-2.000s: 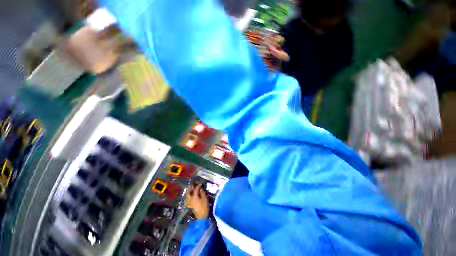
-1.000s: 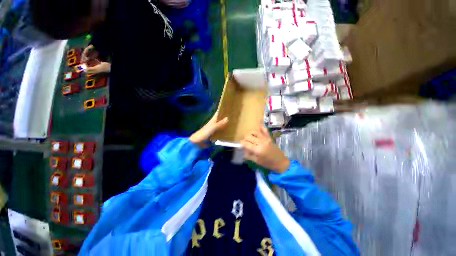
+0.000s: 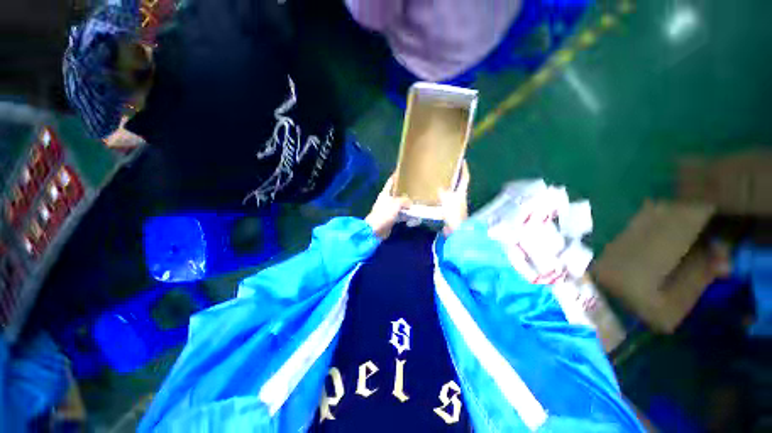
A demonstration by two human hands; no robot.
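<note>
A small open carton (image 3: 432, 152), white outside and brown inside, is held in front of my chest. Its inside looks empty. My left hand (image 3: 388, 209) grips its near left corner. My right hand (image 3: 455, 201) grips its near right side. Some fingers are hidden under or behind the carton, and both hands are slightly blurred.
White packets with red marks (image 3: 546, 232) are piled right of my hands. Brown cardboard boxes (image 3: 656, 262) stand farther right. Blue stools (image 3: 176, 245) and a person in black (image 3: 245, 101) are at the left. Red phones (image 3: 55, 199) lie on the far-left bench.
The carton has tilted more upright, and its flap no longer stands open at the far end. The view has turned, so the phone bench is farther left and the packet pile is lower.
</note>
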